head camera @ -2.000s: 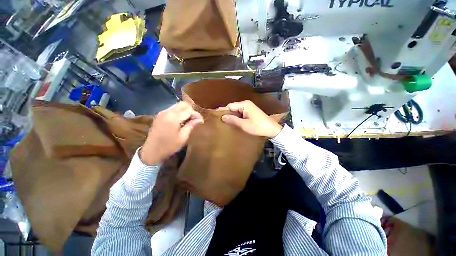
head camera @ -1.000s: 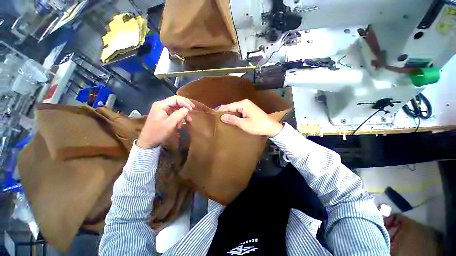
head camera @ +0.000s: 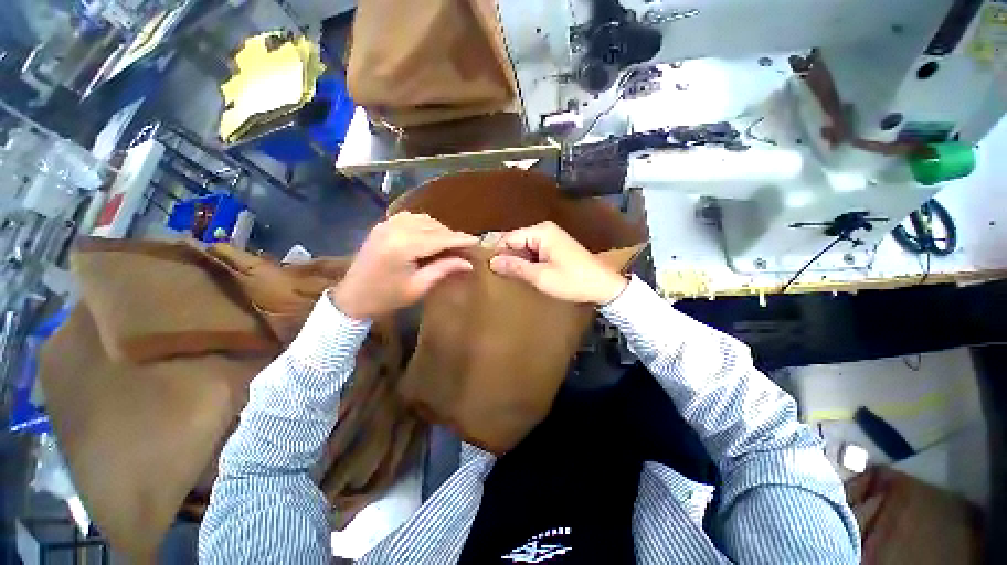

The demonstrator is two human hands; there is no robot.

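A tan-brown tube-shaped cloth piece (head camera: pixel 497 342) hangs in front of me, its open end facing up and away, with the darker inside showing. My right hand (head camera: pixel 552 263) pinches its near top edge between thumb and fingers. My left hand (head camera: pixel 406 265) is at the same edge just to the left, thumb and fingers closed together, fingertips close to my right fingertips. Whether it pinches the cloth or a thread there is too small to tell.
A large brown cloth heap (head camera: pixel 166 364) lies at left. A brown stack (head camera: pixel 433 61) sits on a side table (head camera: pixel 442 160). The white sewing machine (head camera: pixel 762 66), with its pale arm (head camera: pixel 716 169) and green round part (head camera: pixel 942 163), is at right. Yellow pieces (head camera: pixel 268 88) lie beyond.
My left hand first drew back left from the edge, then came right, and its fingertips are now beside my right fingertips. My right hand has kept its hold on the cloth.
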